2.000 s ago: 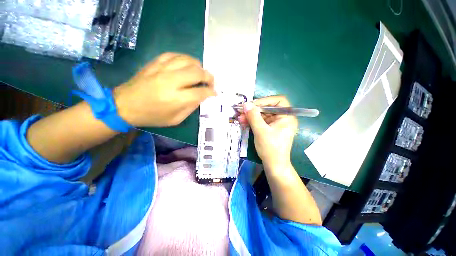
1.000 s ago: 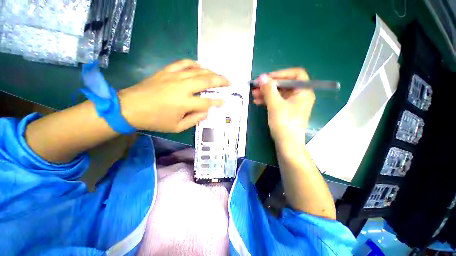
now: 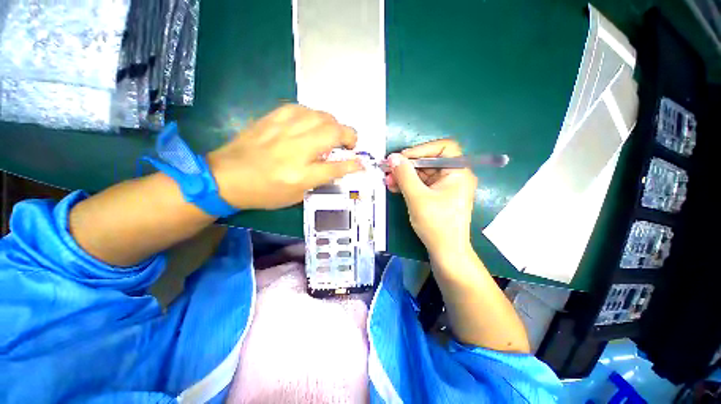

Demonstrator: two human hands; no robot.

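Note:
A silvery-white phone middle frame (image 3: 340, 245) with rectangular cutouts lies at the front edge of the mat, on the near end of a long pale release liner strip (image 3: 341, 55). My left hand (image 3: 281, 158), with a blue wrist strap (image 3: 190, 177), rests on the frame's upper left, fingers bent over its top. My right hand (image 3: 435, 185) grips slim grey tweezers (image 3: 458, 162) with the tip pointing left at the frame's top right corner. Whether the tip holds a small piece cannot be seen.
Bubble-wrap bags (image 3: 59, 63) and shiny grey-edged packets (image 3: 162, 63) lie at upper left. Spare liner sheets (image 3: 553, 189) overlap at right. Beyond them a black tray (image 3: 624, 205) holds several silvery frames in a row. The green mat (image 3: 474, 71) lies beneath.
My right hand moved right, away from the frame, then back to its top right corner with the tweezers. My left hand shifted from the frame's upper left edge onto its top.

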